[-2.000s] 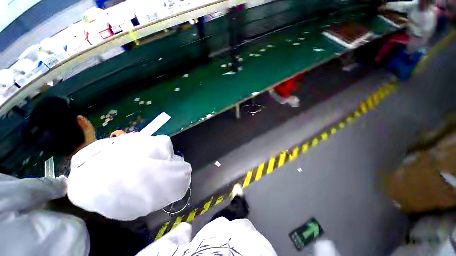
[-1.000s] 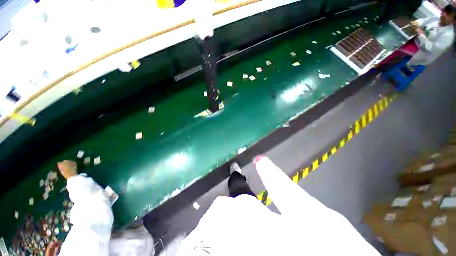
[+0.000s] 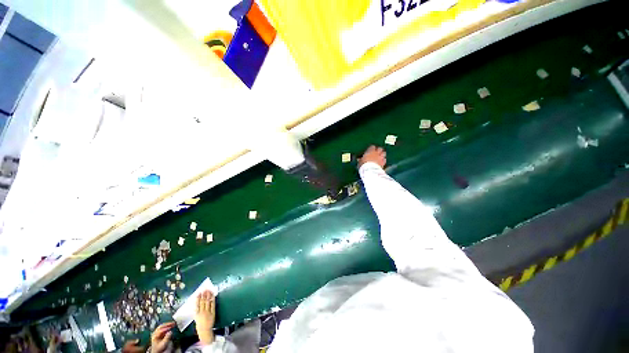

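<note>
My right hand (image 3: 373, 157) reaches out over the green conveyor belt (image 3: 303, 238), in a white sleeve. Its fingers point down at the belt's far strip, close beside a pale squarish piece (image 3: 346, 158). Whether the fingers touch or hold a piece cannot be told. More pale pieces lie spaced along the belt, one just right of the hand (image 3: 391, 139) and one further left (image 3: 253, 215). My left hand is not in view.
Another person's hand (image 3: 205, 308) rests on a white sheet (image 3: 186, 311) at lower left, beside a parts pile (image 3: 145, 303). A post (image 3: 314, 172) stands left of my hand. A shelf edge (image 3: 427, 58) runs above, with a yellow box (image 3: 314, 41). Striped tape (image 3: 569, 255) marks the floor.
My right arm has moved from over the belt's near edge and aisle to the belt's far strip. The view has shifted, showing the shelf's yellow box and another person's hands at lower left.
</note>
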